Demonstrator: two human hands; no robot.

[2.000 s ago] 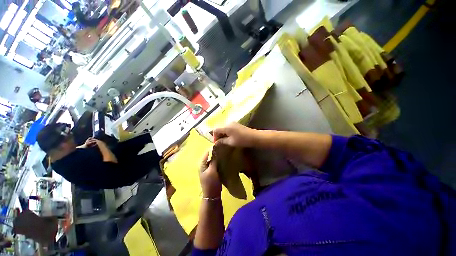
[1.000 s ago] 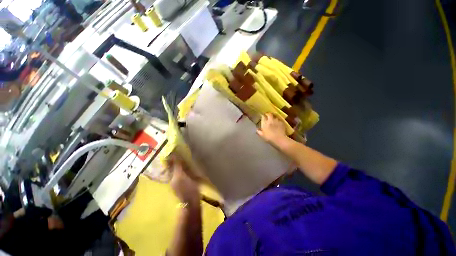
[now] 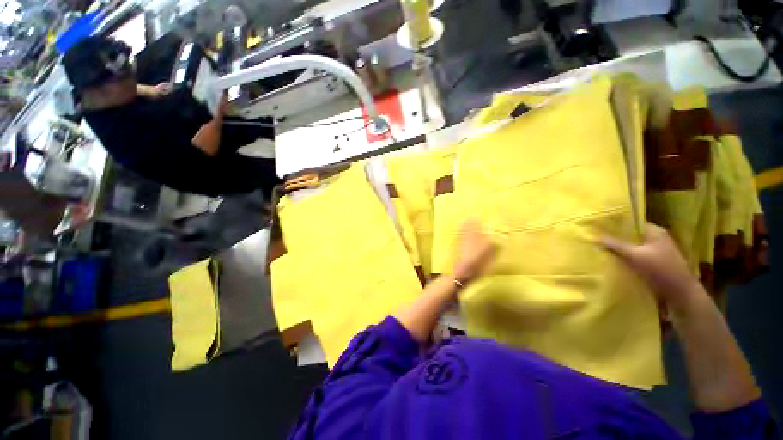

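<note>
A large yellow panel (image 3: 545, 189) with seam lines across it lies in front of me. My left hand (image 3: 474, 256) is blurred at its left part; its fingers' grip cannot be made out. My right hand (image 3: 648, 255) is at its right edge, thumb on top, the other fingers partly hidden. Another yellow panel pile (image 3: 343, 258) with brown ends lies to the left. The stacked bundle (image 3: 725, 202) of yellow folds with brown trim is at the right, partly behind the panel.
A white curved tube (image 3: 296, 64) arches over the machine bed by a red plate (image 3: 384, 116). A seated person in black (image 3: 163, 129) is at the upper left. A smaller yellow pile (image 3: 195, 314) on a grey sheet is lower left. A thread cone (image 3: 418, 21) stands behind.
The large yellow panel now lies spread over the grey board that was bare a second ago. My right hand has moved from the bundle to this panel's edge. The view has turned left.
</note>
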